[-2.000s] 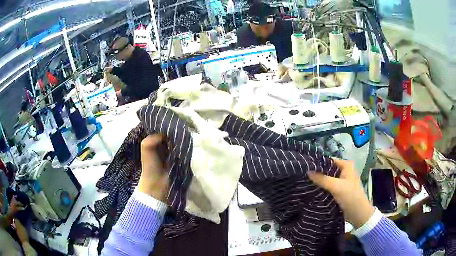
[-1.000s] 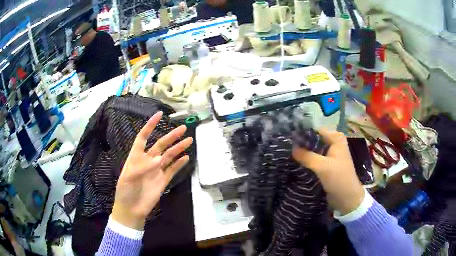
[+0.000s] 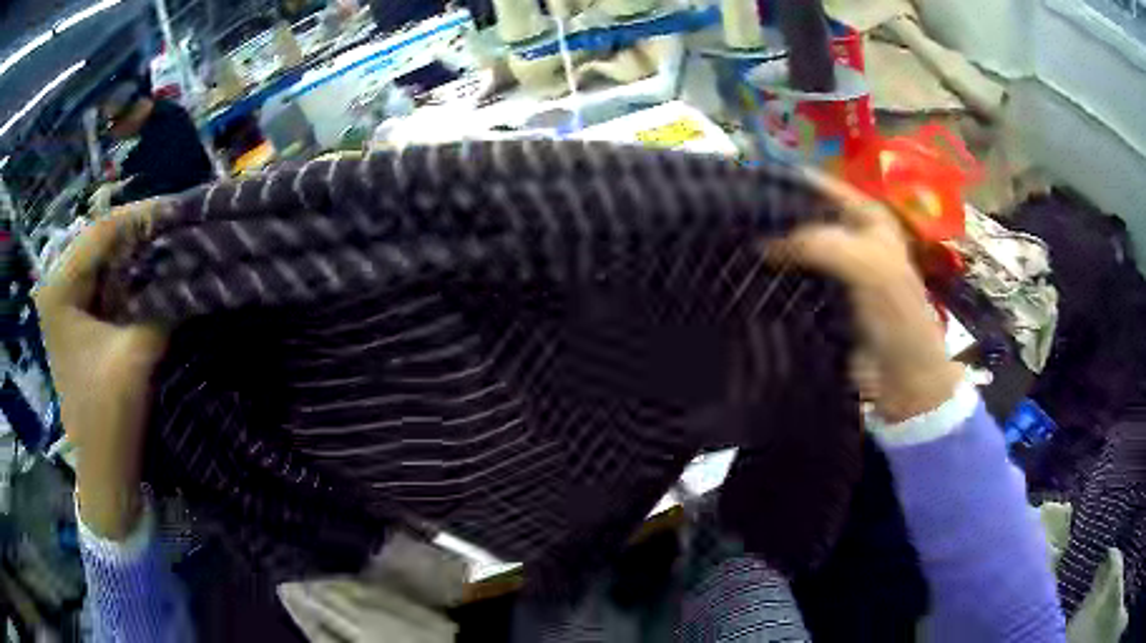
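A dark garment piece with thin white stripes is stretched across the middle of the view, its upper part folded or bunched into a thick band. My left hand grips its left end and my right hand grips its right end; both are slightly blurred. Beige fabric shows below the striped cloth at the lower left. The cloth hides most of the overlock machine; only part of its white top with a yellow label shows above.
An orange-red plastic bag lies at the right beside a red box. A dark thread cone stands behind. Dark cloth is heaped at far right, near a blue object. A person sits at upper left.
My left hand, open and empty a second ago, now holds the striped cloth. The cloth has been raised and spread between both hands, covering the machine. The view has shifted to the right.
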